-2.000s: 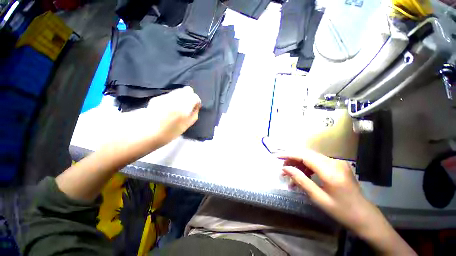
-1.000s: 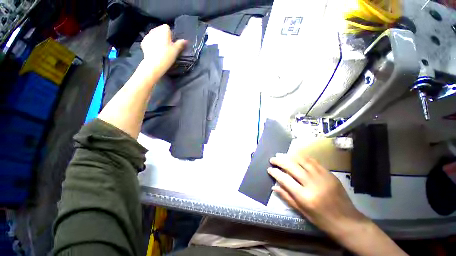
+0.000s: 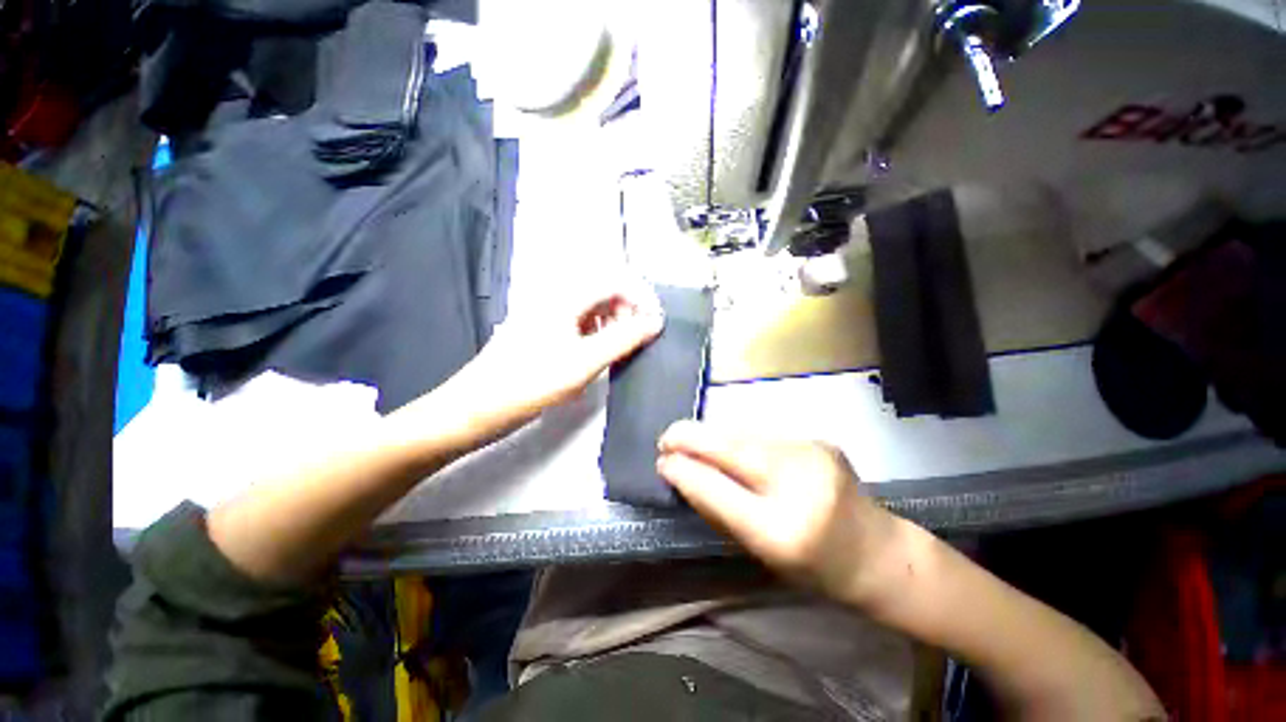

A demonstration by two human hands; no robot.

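Observation:
A small dark grey rectangular piece [image 3: 657, 402] lies on the white table in front of the needle, its far end close to the presser foot [image 3: 726, 233]. My left hand [image 3: 599, 332] pinches its upper left edge near the foot. My right hand [image 3: 776, 501] pinches its lower right edge with thumb and fingers. The needle plate and pale yellowish bed [image 3: 804, 327] are right of the piece. Whether the piece is one layer or two I cannot tell.
Charcoal panels [image 3: 303, 254] lie piled at left, with a bundle of small pieces [image 3: 370, 85] on them. Black strips [image 3: 931, 303] lie right of the needle. A round black object [image 3: 1149, 374] is at far right. The ruler-marked edge [image 3: 564, 537] runs in front; a red crate [image 3: 1192, 607] is below right.
My left hand has come from the bundle to the piece near the foot. The piece has turned upright to the table edge, and my right hand now pinches its lower end. The view has shifted right.

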